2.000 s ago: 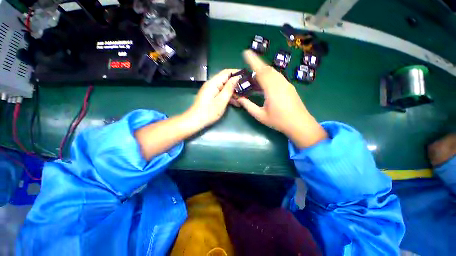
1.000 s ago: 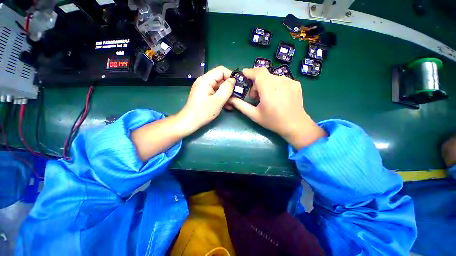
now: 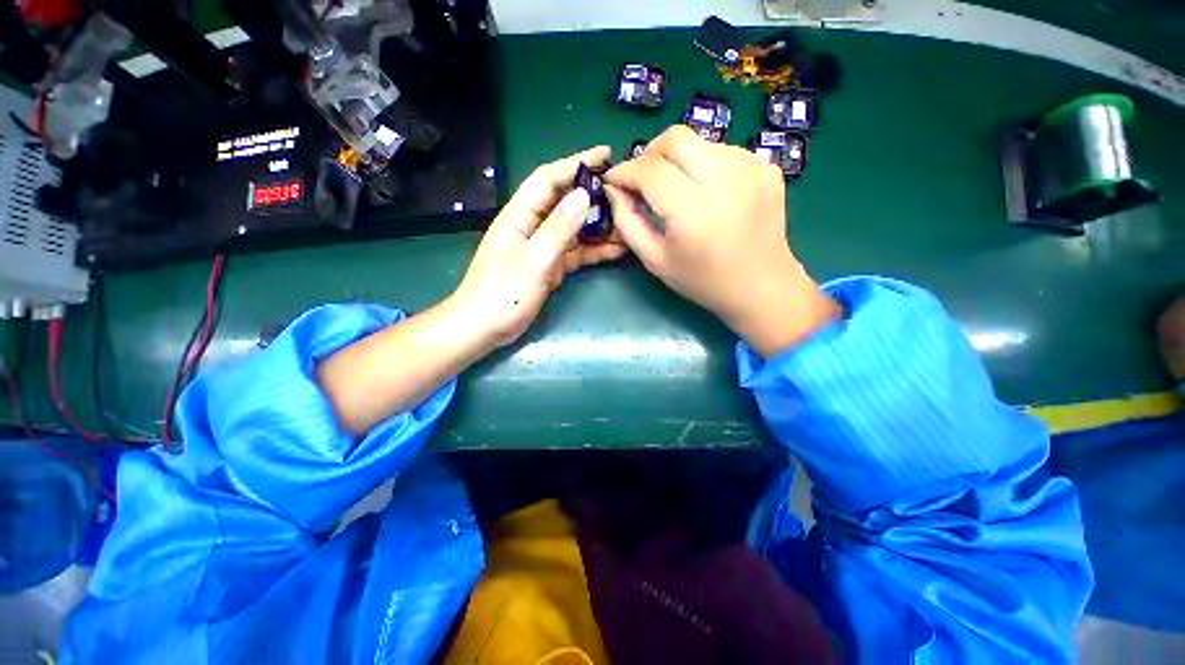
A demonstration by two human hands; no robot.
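Note:
A small black smartwatch housing (image 3: 595, 208) with pale patches inside is held above the green bench. My left hand (image 3: 520, 253) grips it between thumb and fingers from the left. My right hand (image 3: 708, 221) is at its right side, thumb and fingertips bunched at its edge; whether they pinch a small part cannot be seen. Several similar loose housings (image 3: 641, 86) lie on the bench beyond my hands, one partly hidden by my right hand. A cluster of black parts with orange flex cables (image 3: 754, 62) lies beyond them.
Black test fixture (image 3: 416, 182) with red digital display (image 3: 276, 195) and clear fixture block (image 3: 348, 91) at left. White-grey vented box (image 3: 39, 208) with power leads (image 3: 208, 312) at far left. Solder wire reel (image 3: 1098, 150) at right. Part of another person (image 3: 1173, 340) at the right edge.
The held housing is now turned more edge-on. My right fingers have closed in at its right side, with the hand raised over the nearest loose housings. The view has shifted slightly.

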